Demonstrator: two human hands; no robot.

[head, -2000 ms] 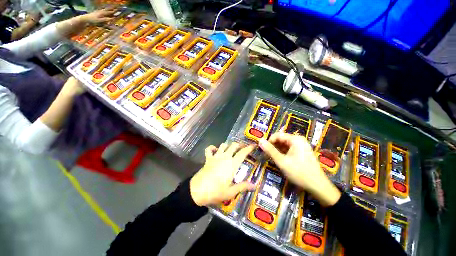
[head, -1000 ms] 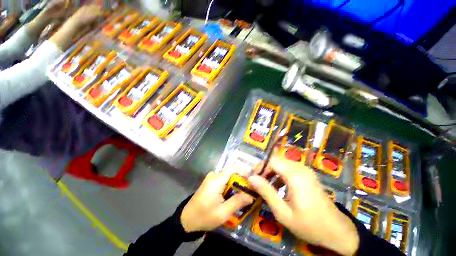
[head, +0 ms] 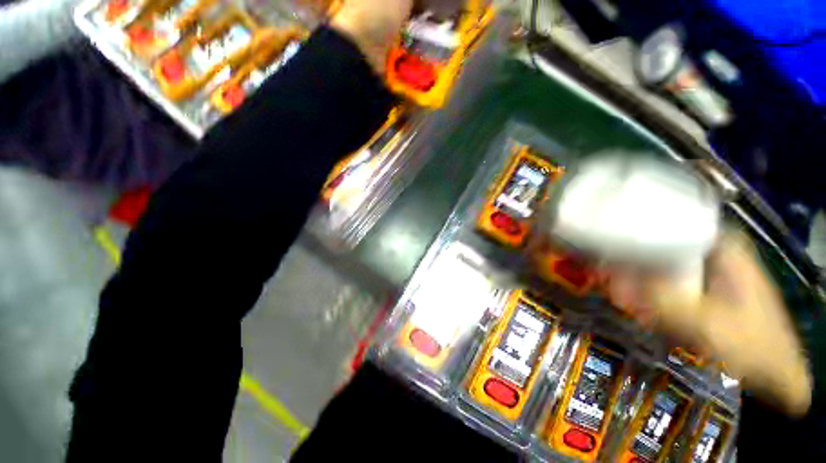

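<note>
Blurred, my left hand (head: 373, 25) reaches over the tray stack at upper left and grips the edge of an orange-and-black handheld meter (head: 433, 56); its fingertips are hard to see. My right hand (head: 747, 316) is blurred and closed round a barcode scanner with a white head (head: 634, 208), above the right tray. The scanner hides part of the back row. A clear blister tray (head: 421, 375) holds several meters, among them one in the front row (head: 516, 353). The front-left meter (head: 426, 339) is washed out by white glare.
The left tray stack (head: 186, 118) has more meters. Green bench matting (head: 471, 108) lies between stack and tray. White-and-metal cylindrical objects (head: 666, 59) stand on the ledge below a blue screen (head: 779, 18). Another person's sleeve (head: 36, 36) is at upper left.
My left hand has moved from the right tray to the left stack and taken hold of a meter. My right hand now holds the scanner. The view has shifted.
</note>
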